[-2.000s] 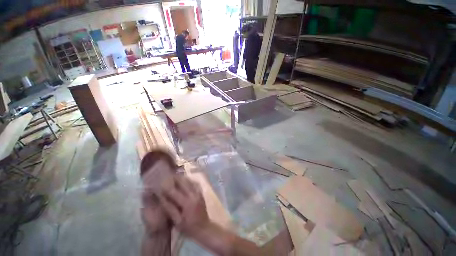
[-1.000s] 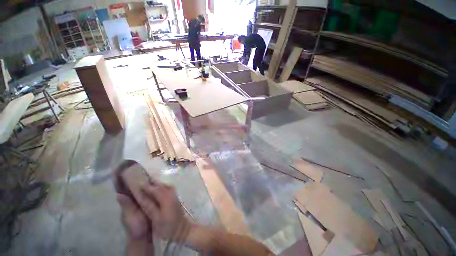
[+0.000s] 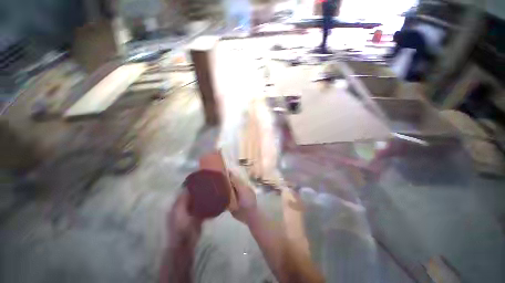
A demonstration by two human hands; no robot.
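Note:
The frame is blurred. My left hand (image 3: 181,215) holds a dark red-brown round piece (image 3: 208,193), which looks like sandpaper, by its lower left edge. My right hand (image 3: 243,200) grips a small flat orange-tan block (image 3: 212,161) by its right side. The block stands behind and beside the round piece, partly hidden by it. Whether the two touch cannot be told. Both hands are bare and held up over the floor.
A tall brown cabinet (image 3: 206,83) stands ahead. Long wood strips (image 3: 259,138) lie on the floor. A large tan panel (image 3: 338,113) lies raised to the right, beside an open compartmented carcass (image 3: 404,113). A pale board (image 3: 108,91) is at left. Two people are at the back.
The view has swung left, so the surroundings sit further right. My hands, earlier pressed together around the block and the dark piece, are now apart, and the round dark face shows.

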